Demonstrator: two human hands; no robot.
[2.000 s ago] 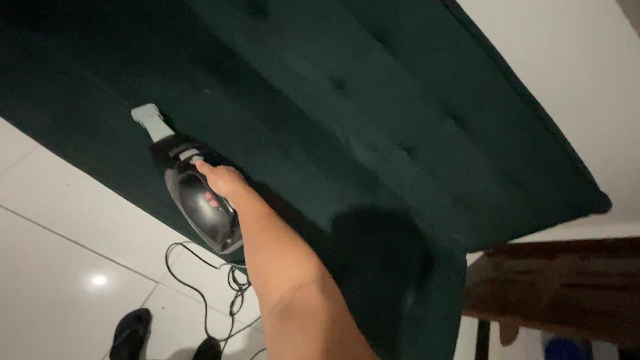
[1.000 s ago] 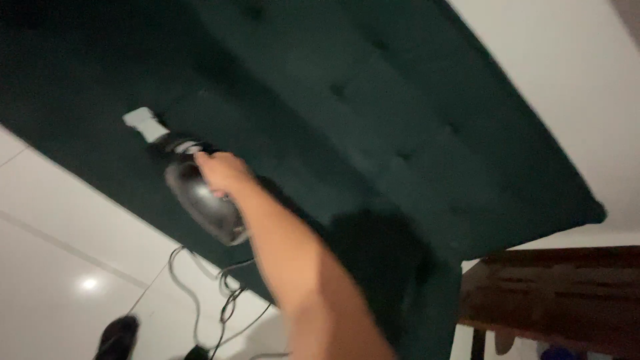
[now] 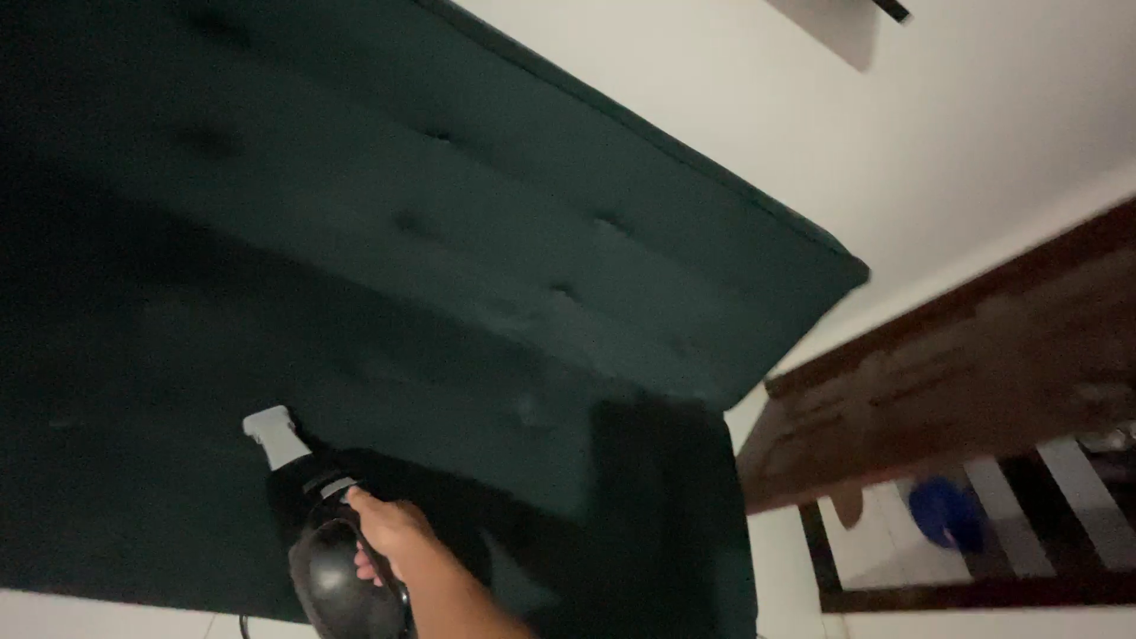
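Note:
A black handheld vacuum cleaner [image 3: 342, 577] with a pale grey nozzle [image 3: 277, 437] is held in my right hand [image 3: 390, 532], its fingers wrapped round the handle and the thumb near the switch. The nozzle tip rests on or just above the seat of a dark green upholstered sofa [image 3: 444, 373]. Tufted dimples mark the sofa's backrest [image 3: 568, 213]. The lower part of the vacuum is cut off by the bottom edge of the view. My left hand is out of view.
Dark wooden furniture [image 3: 941, 382] stands right of the sofa, with a blue object [image 3: 948, 513] beneath it. A pale wall [image 3: 887, 151] rises behind. Part of a black cord [image 3: 245, 627] shows at the sofa's front edge, above the light tiled floor [image 3: 115, 614].
The view has shifted markedly, with more of the wall and wooden furniture in it. My right hand still holds the vacuum. The shoes and most of the cord have left the view.

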